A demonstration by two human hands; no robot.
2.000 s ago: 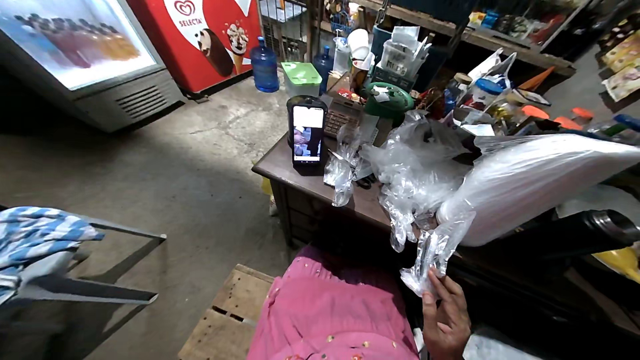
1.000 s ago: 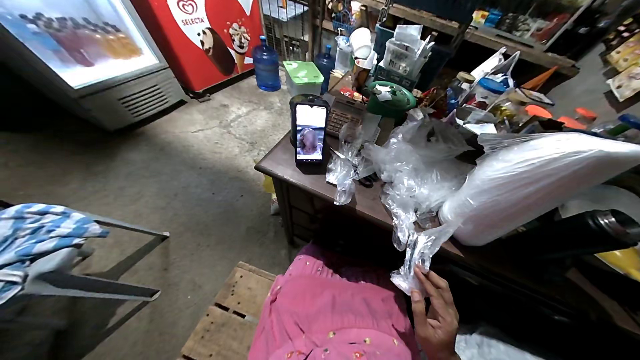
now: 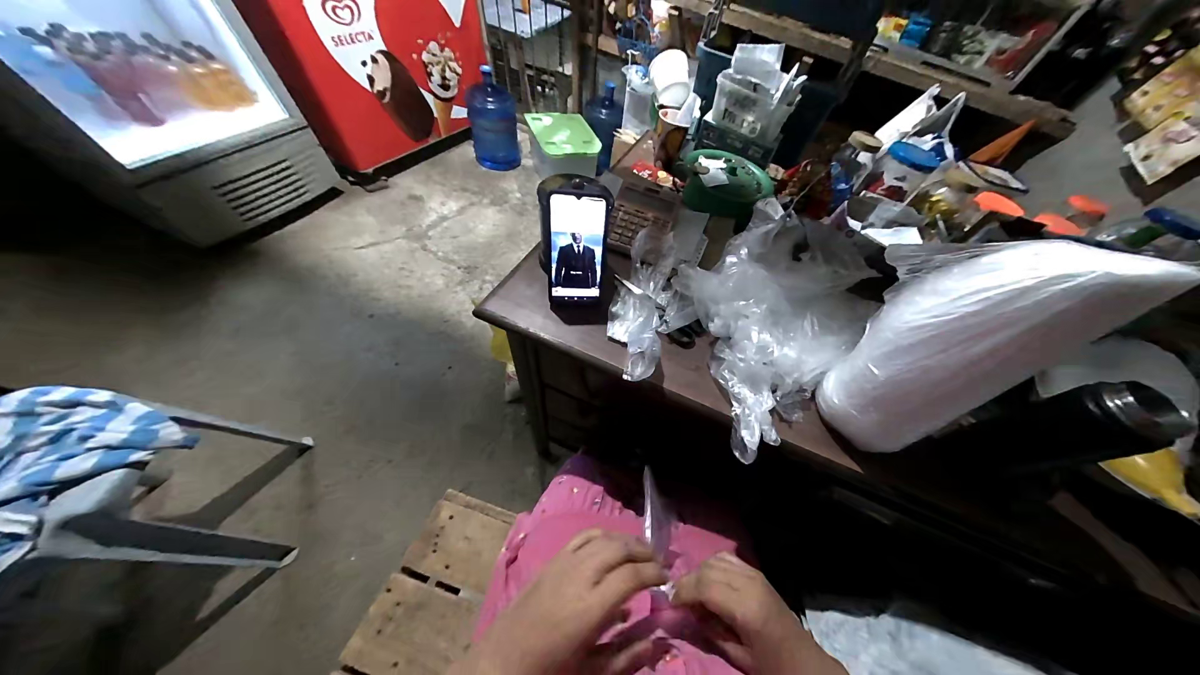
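Over the pink clothing on my lap, my left hand (image 3: 586, 600) and my right hand (image 3: 745, 609) are close together. A small clear plastic bag (image 3: 656, 516) stands up between them, pinched in the fingers of both; its lower part is hidden. Beyond them on the dark wooden desk (image 3: 689, 380) lies a heap of crumpled clear plastic bags (image 3: 773, 309), some hanging over the front edge. Left of the heap are a smaller bunch of clear plastic (image 3: 642, 314) and an upright phone (image 3: 577, 248) with a lit screen. A large white plastic-wrapped bundle (image 3: 975, 337) leans at the right.
A calculator (image 3: 639, 214), a green basket (image 3: 727, 180) and jars stand at the desk's back. A black flask (image 3: 1078, 422) lies at the right. A wooden slatted bench (image 3: 422, 595) is beside my lap, a plastic chair (image 3: 98, 502) with checked cloth at left. Blue water bottles (image 3: 494, 122) stand behind.
My left hand has come into view. My right hand has moved from the desk's front edge to my lap, where both hands now hold a small clear bag. The picture on the phone screen has changed.
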